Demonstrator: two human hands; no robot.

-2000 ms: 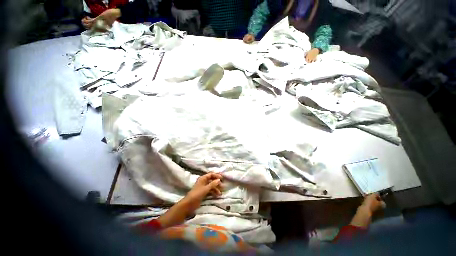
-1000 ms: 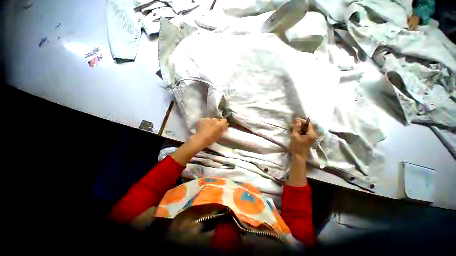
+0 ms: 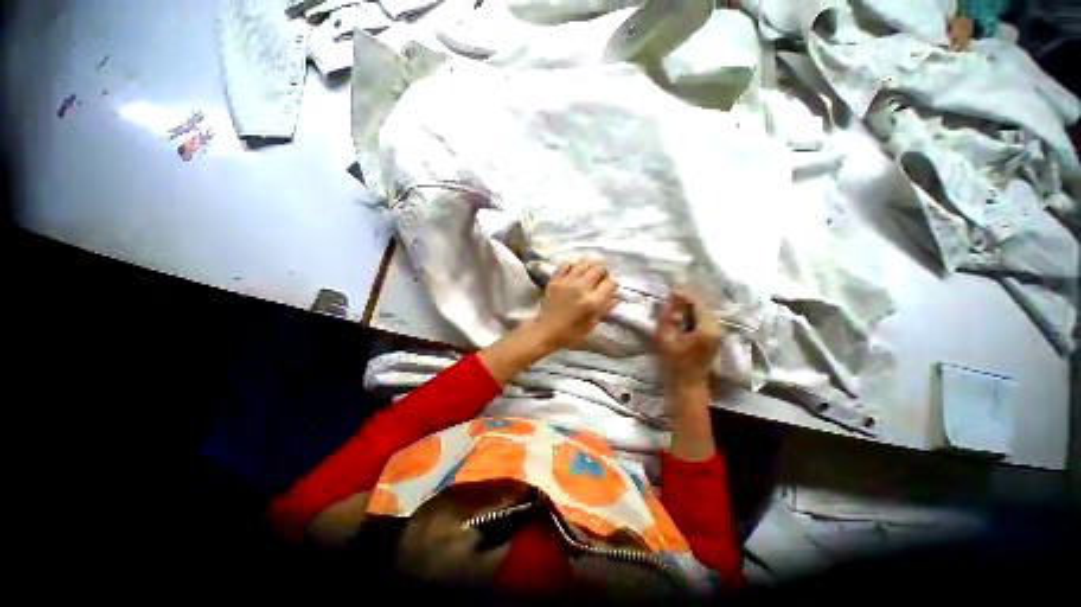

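Note:
An off-white jacket (image 3: 581,142) lies spread over the table's near edge, with dark round buttons on its band at the lower right. My left hand (image 3: 577,302) is closed on the jacket's cloth along a raised seam near the front. My right hand (image 3: 690,336) is just to its right, over the same seam, slightly blurred. It is closed round a small dark tool (image 3: 685,318), which looks like thread snips and is mostly hidden by the fingers. The tool's tips cannot be made out.
More pale garments (image 3: 984,154) are heaped at the right and back. A small pale notebook (image 3: 974,409) lies at the right near edge. A flat pale garment part (image 3: 263,71) lies at the upper left. Another person's hand (image 3: 960,32) shows at the upper right.
The view has tilted down since the first frame. My right hand has come from beside the notebook to the jacket. Since the second frame, my left hand has moved right along the seam, closer to my right.

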